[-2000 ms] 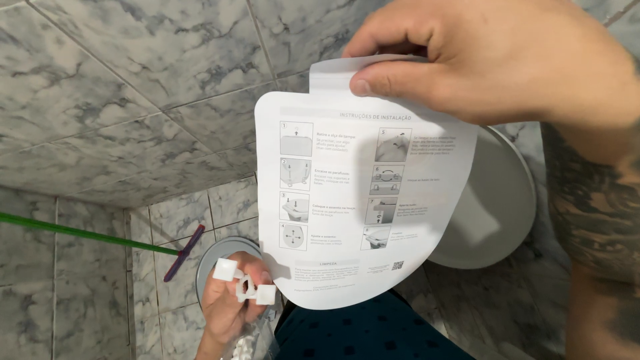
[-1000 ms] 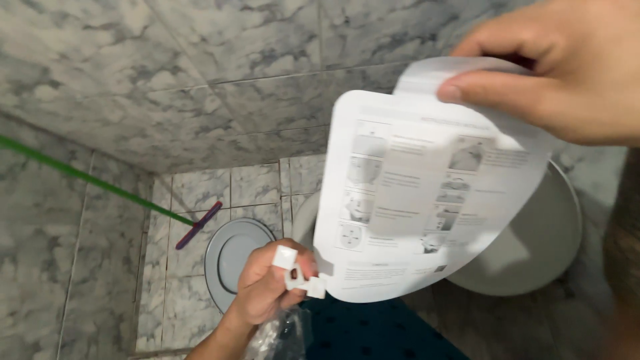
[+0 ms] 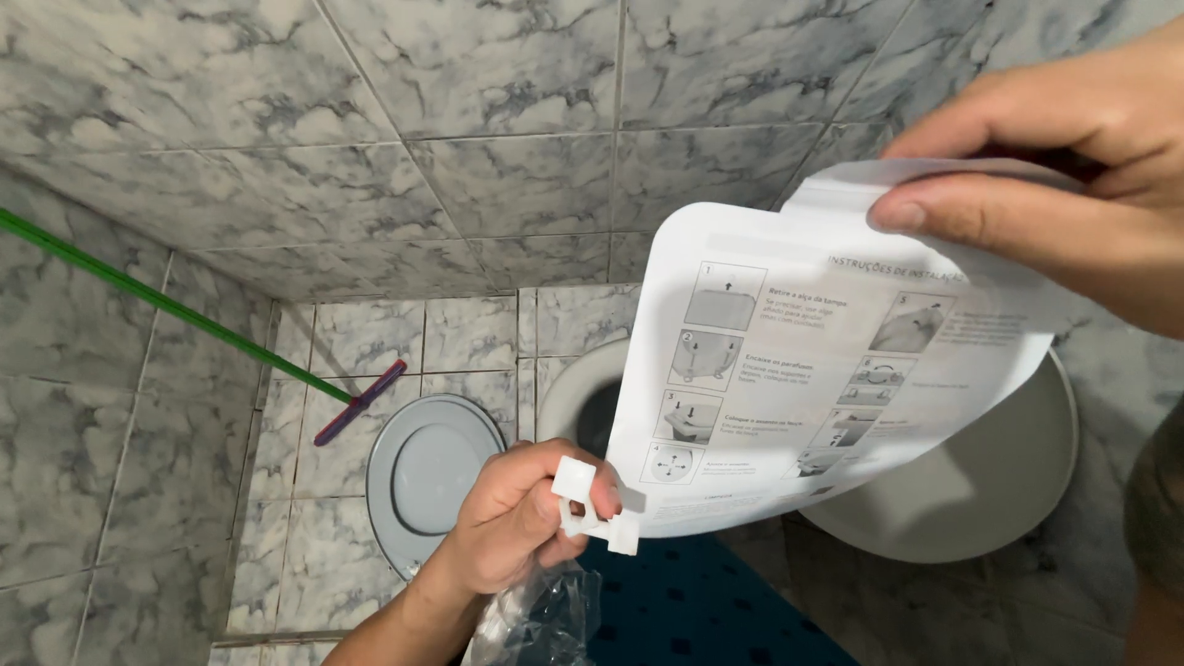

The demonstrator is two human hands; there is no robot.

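A white printed instruction sheet (image 3: 795, 370) with small numbered drawings hangs from my right hand (image 3: 1045, 185), whose thumb and fingers pinch its top edge. Beside the sheet's lower left corner, my left hand (image 3: 527, 509) grips a small white plastic fitting (image 3: 575, 499) with square ends. A clear plastic bag (image 3: 541, 620) hangs below that same hand; how it is held is hidden. The sheet covers part of a toilet bowl (image 3: 573, 398) behind it.
A grey toilet seat with lid (image 3: 435, 472) lies on the tiled floor at left. Near it stands a squeegee (image 3: 361, 402) with a green handle (image 3: 185, 314). A round pale basin (image 3: 953, 490) is behind the sheet at right. Blue patterned cloth (image 3: 684, 610) shows below. Marbled tile walls (image 3: 518, 83) rise around.
The sheet has shifted right in view and now curves and tilts more. Both hands keep their holds. The view has moved, and more of the grey seat and toilet bowl shows.
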